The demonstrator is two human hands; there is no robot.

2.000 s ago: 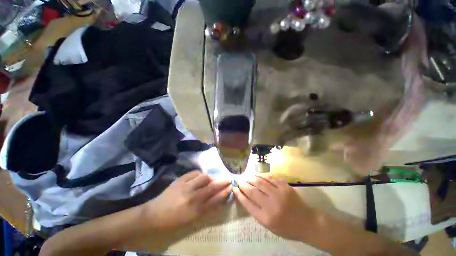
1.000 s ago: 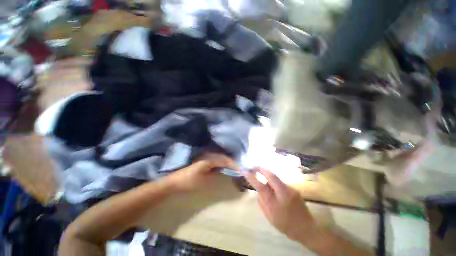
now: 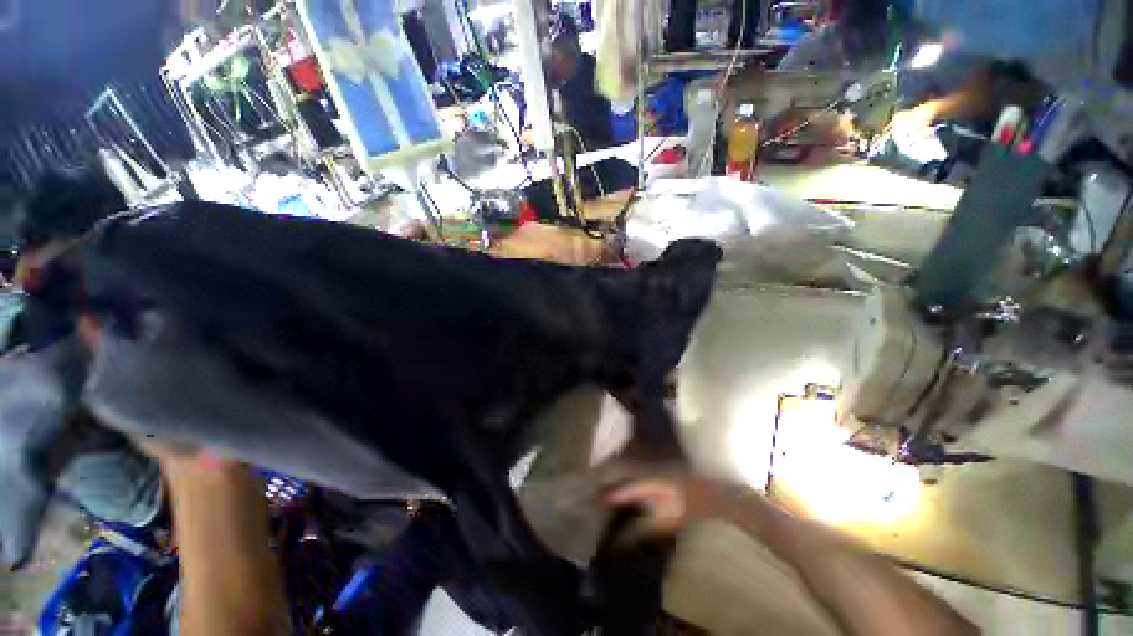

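Note:
The black and grey garment is stretched across the left and middle of the view, off the machine bed. My left hand is hidden behind the grey edge at the lower left; only the forearm shows. My right hand is blurred at the lower middle, against a dark hanging part of the garment; its exact hold cannot be told. The cream sewing machine head is at the right. Its needle plate area is brightly lit, with no cloth on it.
A dark green holder with tools stands on the machine. White plastic lies behind the table. An orange bottle, other workstations and people are farther back. A blue container is at the lower left.
The garment has come away from the needle area and is raised and spread to the left. My hands have moved apart. The view has tilted up and turned left.

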